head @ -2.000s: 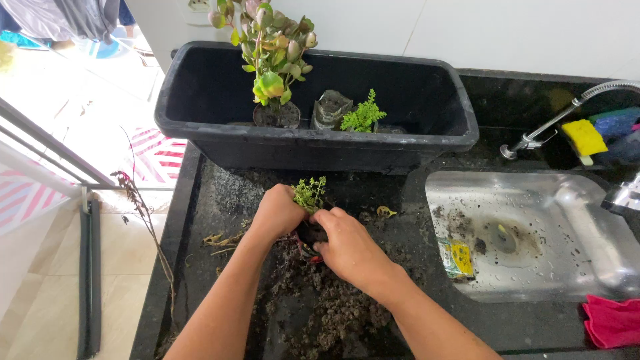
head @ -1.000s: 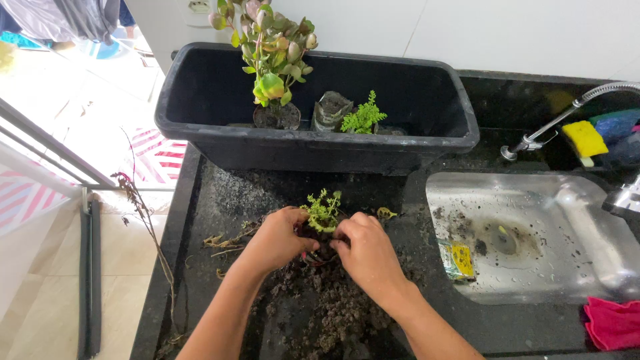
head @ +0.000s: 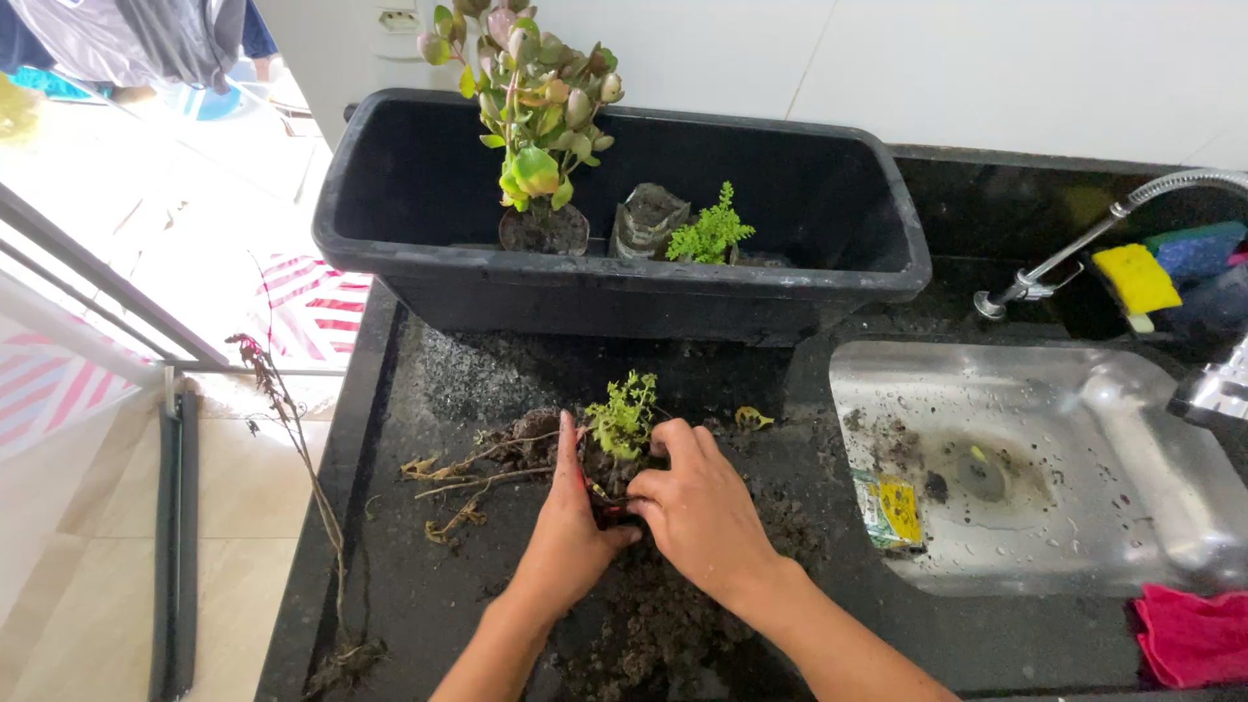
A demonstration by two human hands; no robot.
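Observation:
A small green plant [head: 622, 417] with soil at its base stands between my two hands on the black stone counter. My left hand [head: 568, 522] is at the plant's left side, its fingers straight and upright against a small red and dark thing, mostly hidden. My right hand [head: 697, 507] has its fingers bent at the plant's right side, fingertips at the soil and the red edge; its exact grip is hidden. Loose dark soil [head: 663, 629] lies under and below my hands. Dry stems and roots [head: 483, 480] lie left of them.
Behind my hands a long black plastic planter [head: 624, 278] holds a leafy succulent [head: 541, 117], a soil-filled plastic bag [head: 648, 219] and a small bright green plant [head: 714, 229]. Right are a steel sink [head: 1072, 487], faucet [head: 1024, 285], yellow sponge [head: 1137, 280] and pink cloth [head: 1194, 634]. A dried plant [head: 307, 458] lies left.
Both hands have shifted around the plant. My left hand, earlier curled by the plant, now has straight fingers at its side. The red thing at its base shows more.

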